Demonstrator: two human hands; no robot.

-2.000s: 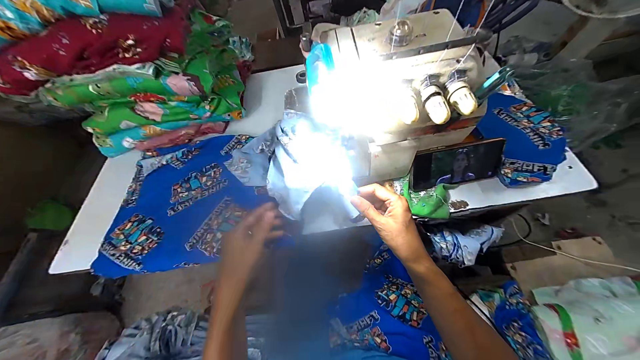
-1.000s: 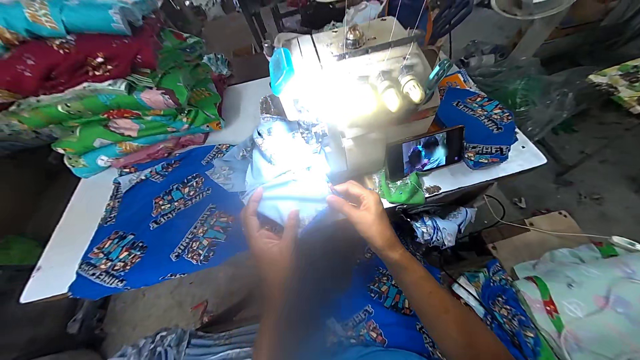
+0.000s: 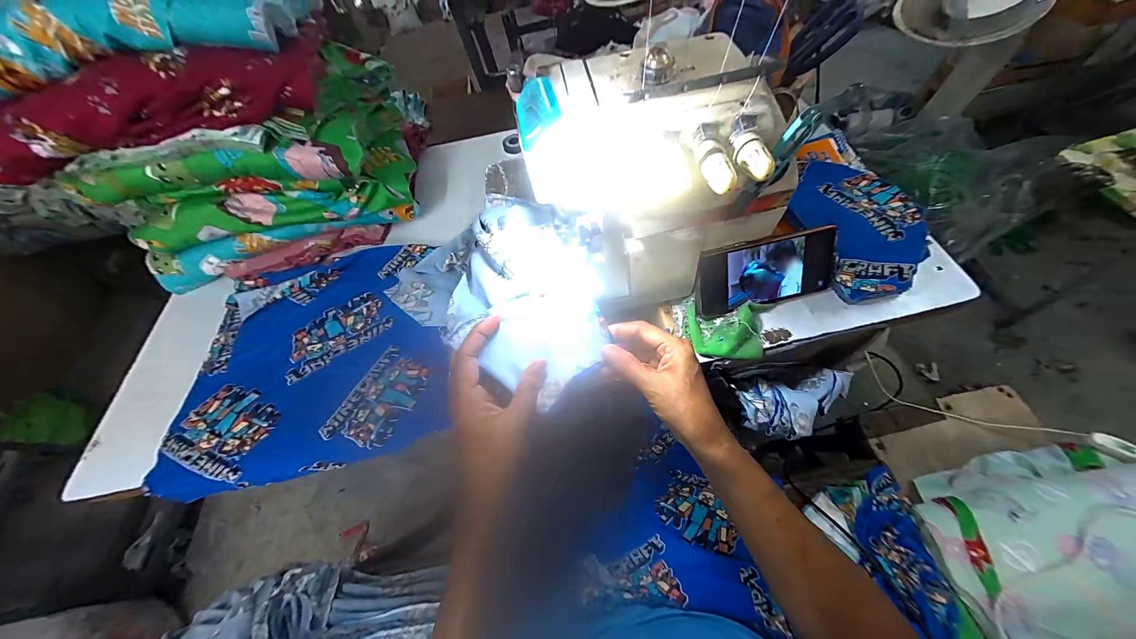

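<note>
An overlock sewing machine [image 3: 657, 160] stands on a white table, its lamp glaring so that the needle area cannot be made out. Blue printed fabric [image 3: 337, 364] lies across the table's left part and also hangs below the front edge. Its pale underside [image 3: 541, 346] faces up in front of the machine. My left hand [image 3: 497, 377] pinches the left part of this pale cloth between thumb and fingers. On the cloth's right edge, my right hand [image 3: 661, 373] grips with thumb and forefinger. Glare washes out the cloth between the hands.
Folded printed fabrics [image 3: 257, 177] are stacked at the back left. A phone [image 3: 768, 271] leans beside the machine, with a green cloth [image 3: 723, 333] before it. Blue folded pieces [image 3: 861, 222] lie on the table's right end [image 3: 941, 284]. A bundle of pale cloth [image 3: 1038, 532] is at lower right.
My left hand, apart from the cloth two seconds ago, has moved to it and taken hold. The right hand remains at the cloth's right edge. The view has shifted somewhat.
</note>
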